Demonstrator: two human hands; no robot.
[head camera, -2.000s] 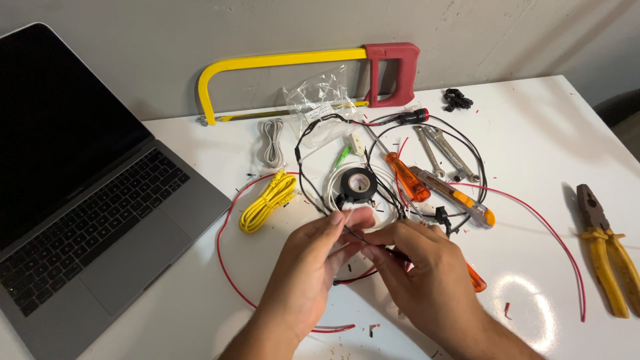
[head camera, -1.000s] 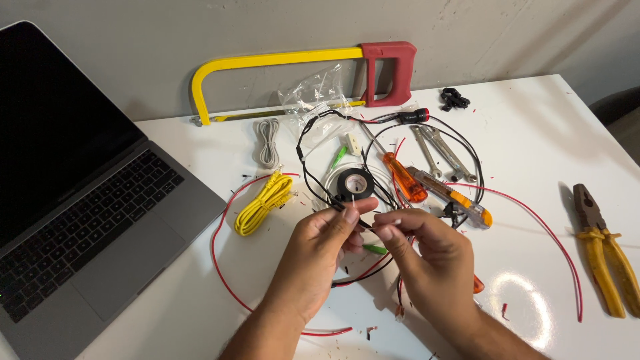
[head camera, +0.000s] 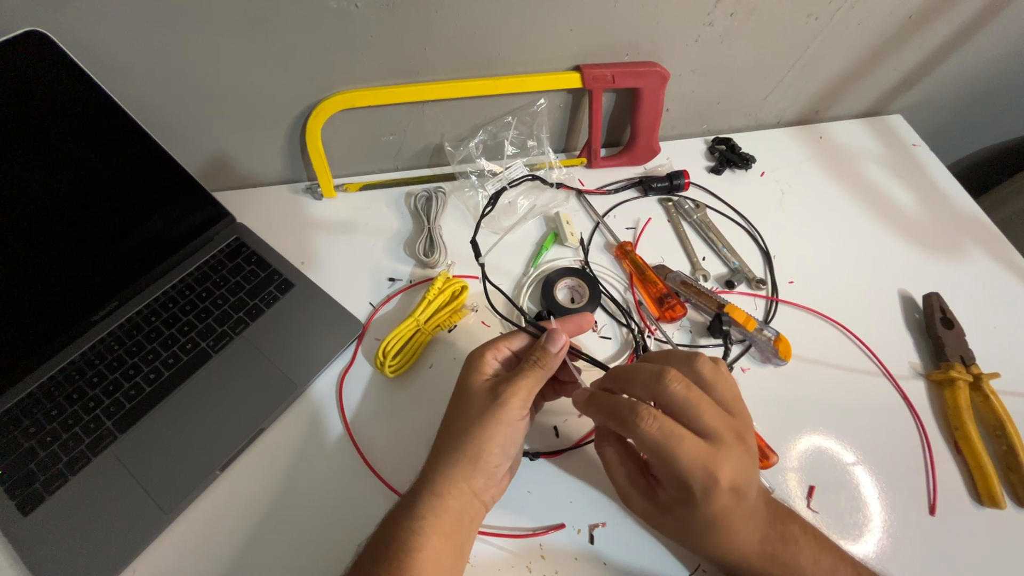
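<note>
My left hand (head camera: 512, 392) pinches black cables (head camera: 590, 358) between thumb and fingers, along with a thin whitish strip (head camera: 573, 370) that looks like a cable tie. The fingertips of my right hand (head camera: 680, 432) close on the lower end of that strip, just right of my left thumb. A roll of black electrical tape (head camera: 570, 293) lies right behind my hands, on a coil of white cable (head camera: 534, 276). From my hands the black cables loop back to a black part with a red end (head camera: 668, 183). An orange-handled screwdriver (head camera: 652, 284) and a utility knife (head camera: 728, 312) lie behind my right hand.
A laptop (head camera: 216, 416) stands at left, near yellow cable (head camera: 422, 324) and grey cable (head camera: 430, 226). Behind are a hacksaw (head camera: 448, 90) against the wall and a clear plastic bag (head camera: 508, 152). Wrenches (head camera: 708, 240), red wire (head camera: 872, 356) and pliers (head camera: 964, 400) lie at right.
The green item seen beside my right fingertips one second ago no longer shows there. My right fingertips have moved down to the lower end of the whitish strip.
</note>
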